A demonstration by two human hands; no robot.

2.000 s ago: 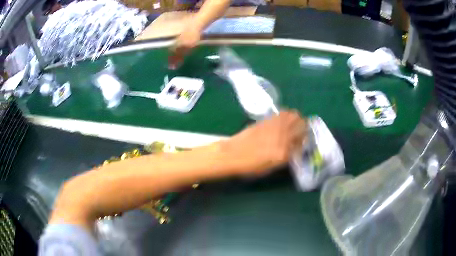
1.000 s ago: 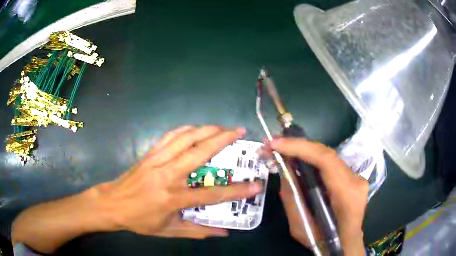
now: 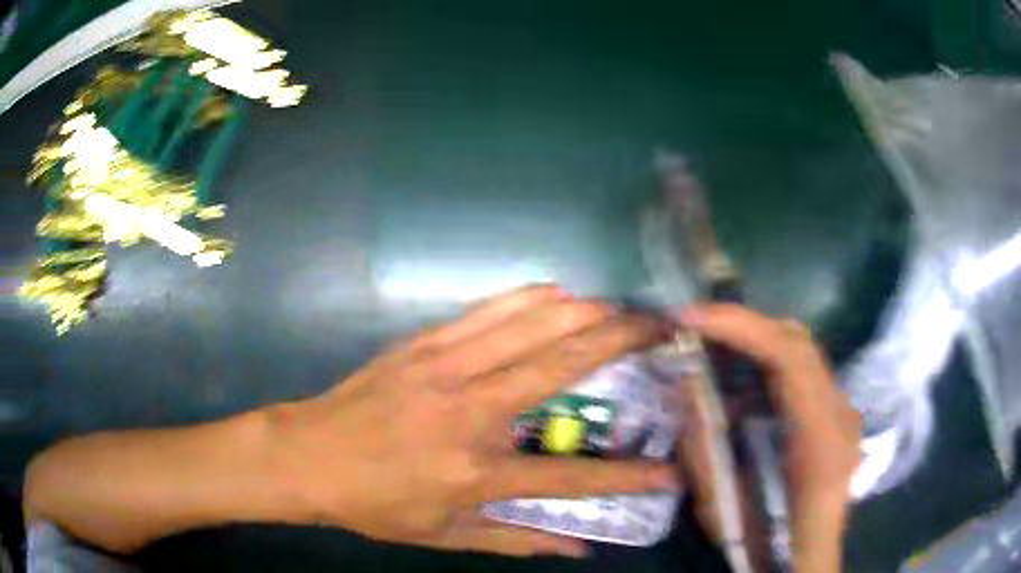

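Observation:
The white socket housing (image 3: 644,414) lies open side up at the lower middle, blurred. A small green circuit board (image 3: 584,412) with a yellow block (image 3: 563,434) shows inside it. My left hand (image 3: 448,425) is spread over the housing and grips it, covering its left part and much of its top. My right hand (image 3: 773,414) holds the soldering iron (image 3: 700,229) with its thin silvery feed tube (image 3: 717,448). The iron's tip points up and away, off the housing. My right fingers are at the housing's right edge; whether they touch it cannot be told.
A pile of brass contact strips (image 3: 134,207) with green wires (image 3: 168,123) lies at upper left. The pale conveyor edging (image 3: 67,56) curves behind it. The clear extraction hood (image 3: 963,168) stands at right, with a bagged cord (image 3: 896,414) below it.
Over the last second, the housing and both hands have shifted right and slightly down in view. The strip pile and hood have also shifted in the picture. Two seconds ago my left hand held the housing at the conveyor.

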